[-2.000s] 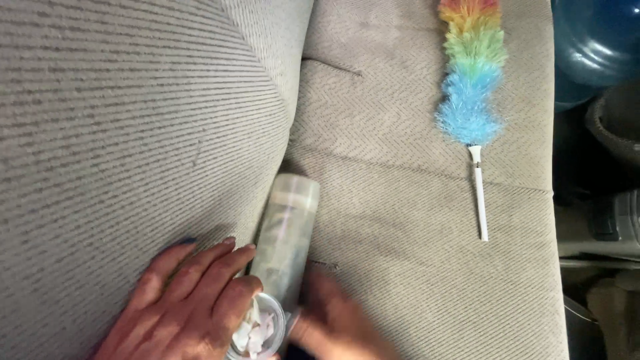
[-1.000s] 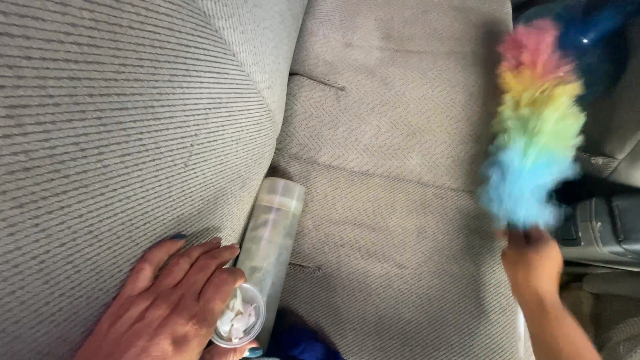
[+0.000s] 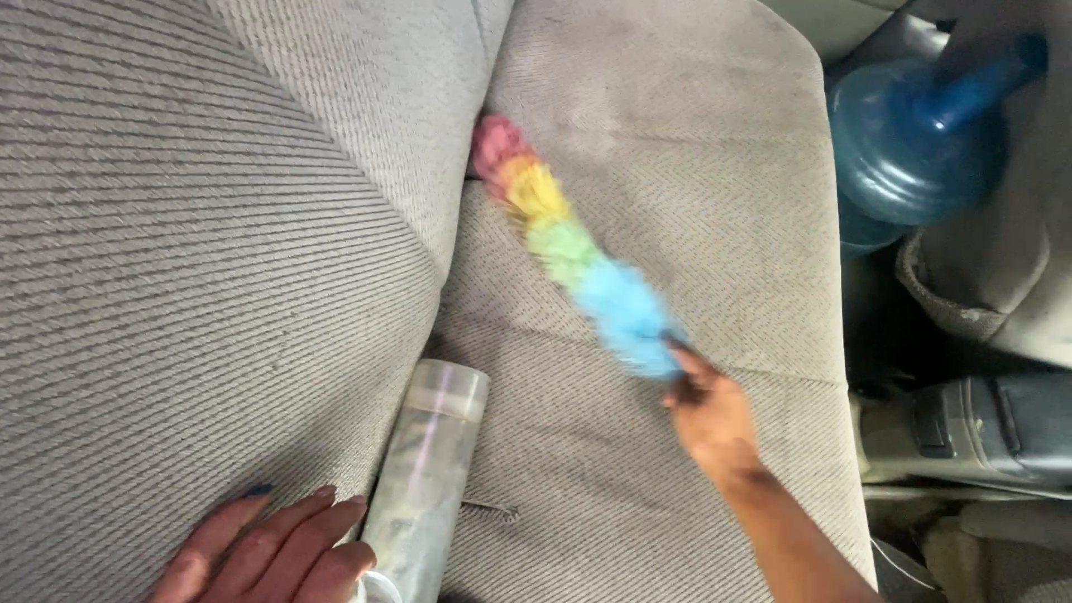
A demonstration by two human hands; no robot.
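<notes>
My right hand [image 3: 712,410] grips a rainbow-coloured fluffy duster [image 3: 586,264] at its blue end, and the handle is hidden. The duster's pink tip reaches the crease between the fabric backrest [image 3: 251,251] and the car seat cushion [image 3: 569,419]. At the lower left, my left hand [image 3: 276,553] lies by the backrest, its fingers bent around the rim of a clear plastic cup [image 3: 378,588], mostly cut off by the frame edge. Beside that hand a translucent cylindrical container [image 3: 431,477] lies along the crease.
A large blue plastic water jug [image 3: 913,151] stands beyond the cushion at the upper right. Below it are a grey seat part [image 3: 1005,285] and a dark centre console [image 3: 988,431]. A short loose cord [image 3: 494,509] sits on the cushion near the container.
My right hand was low by the container, then took hold of the duster, which lay on the cushion's right side. The duster has since moved left to the seat crease. My left hand stays by the container.
</notes>
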